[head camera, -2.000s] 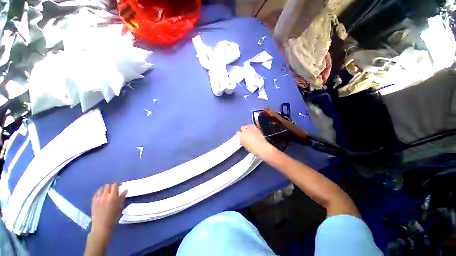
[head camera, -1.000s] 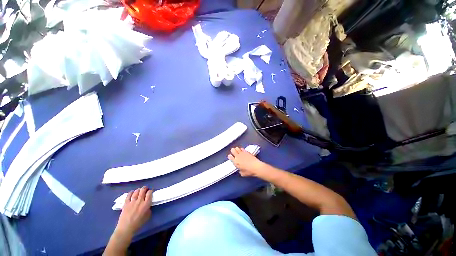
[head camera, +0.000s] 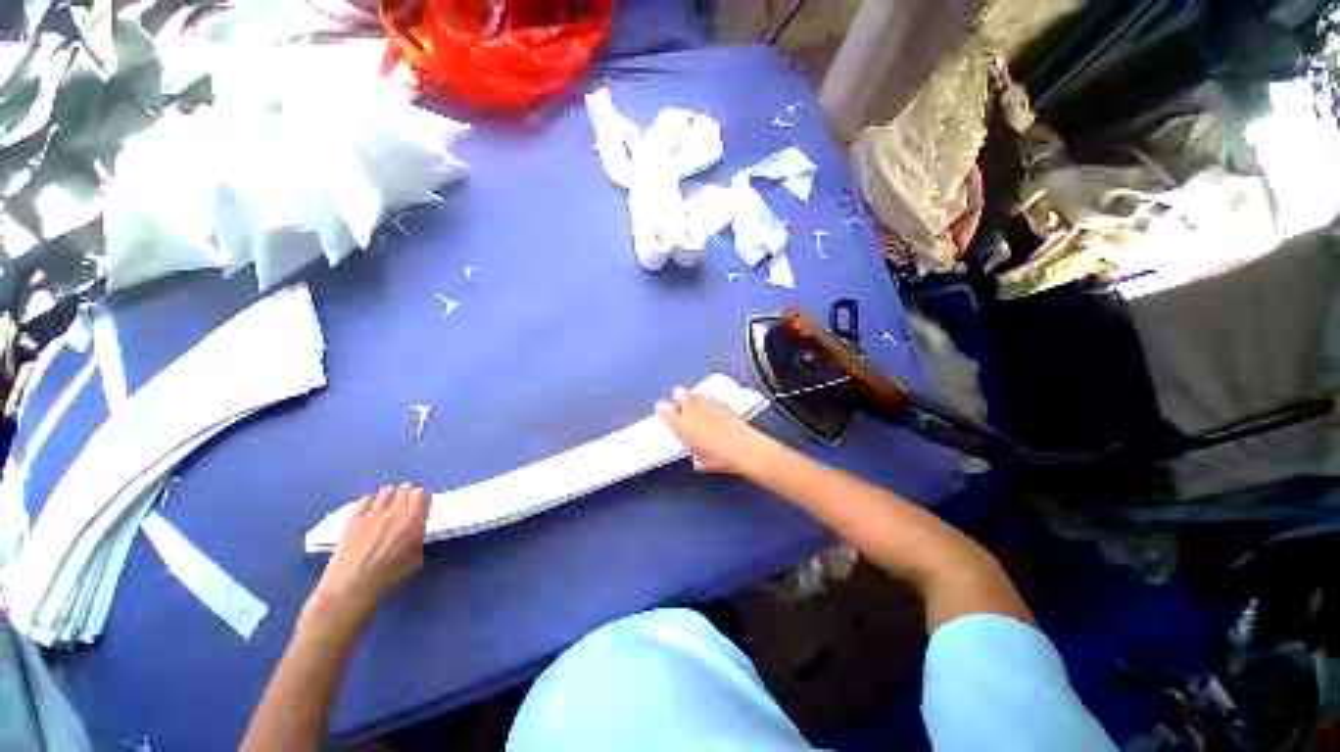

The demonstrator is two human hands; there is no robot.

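A stack of white curved band pieces (head camera: 551, 482) lies in one long arc across the near part of the blue-violet pressing table. My left hand (head camera: 385, 541) is on its left part, with the left tip showing past the hand. My right hand (head camera: 708, 429) is on its right part, fingers over the upper edge, with the right end showing beyond. Both hands grip the stack at its edges; the thumbs are hidden. The steam iron (head camera: 805, 367) rests just right of the stack's right end, touched by neither hand.
A stacked band bundle (head camera: 162, 426) and a tie strip (head camera: 206, 573) lie at left. Pointed pieces (head camera: 272, 169) lie far left, a red plastic bag (head camera: 507, 44) at the far edge. A rolled white bundle (head camera: 664, 191) and scraps (head camera: 757, 221) lie beyond. The iron's hose (head camera: 1058, 448) runs right.
The two separate arcs are now one stack; the nearer pieces have moved away from me onto the farther arc. Both hands moved with them. The iron has been let go.
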